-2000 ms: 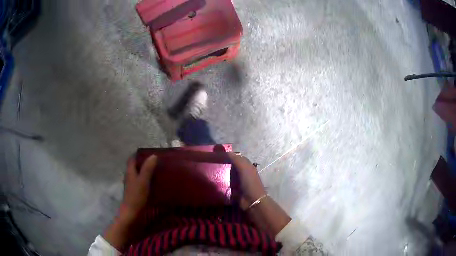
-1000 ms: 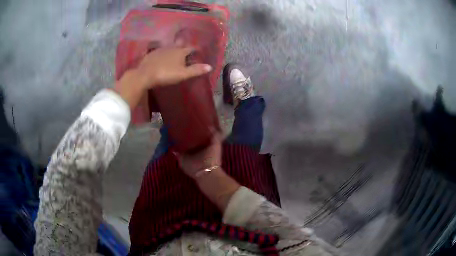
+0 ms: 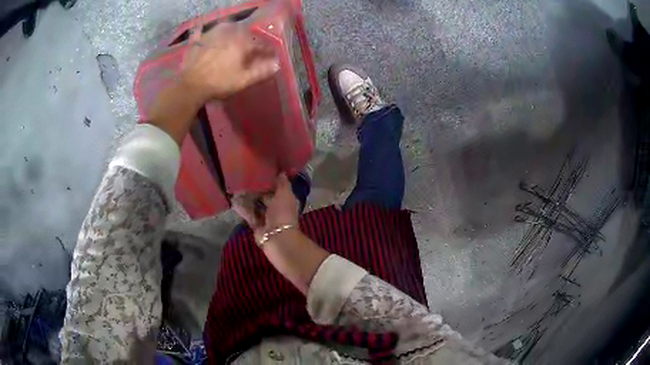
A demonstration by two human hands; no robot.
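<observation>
A dark-red panel (image 3: 251,135), or a stack of panels, lies on the red plastic stool (image 3: 303,53). Another red panel (image 3: 198,178) lies beside it on the left, with a dark gap between them. My left hand (image 3: 231,63) is blurred over the far part of the stool, thumb apart from the fingers, with no panel visibly gripped. My right hand (image 3: 274,207) is at the near edge of the panels, fingers bent; whether it grips one is hidden.
Thin dark hooks or rods (image 3: 556,214) lie scattered on the grey floor at the right. My shoe (image 3: 356,93) stands just right of the stool. Dark objects and a bit of blue show at the lower left.
The panels, held between both hands over the floor, have come to the stool. My left hand has since shifted slightly up, and my right hand slightly left, at their near edge.
</observation>
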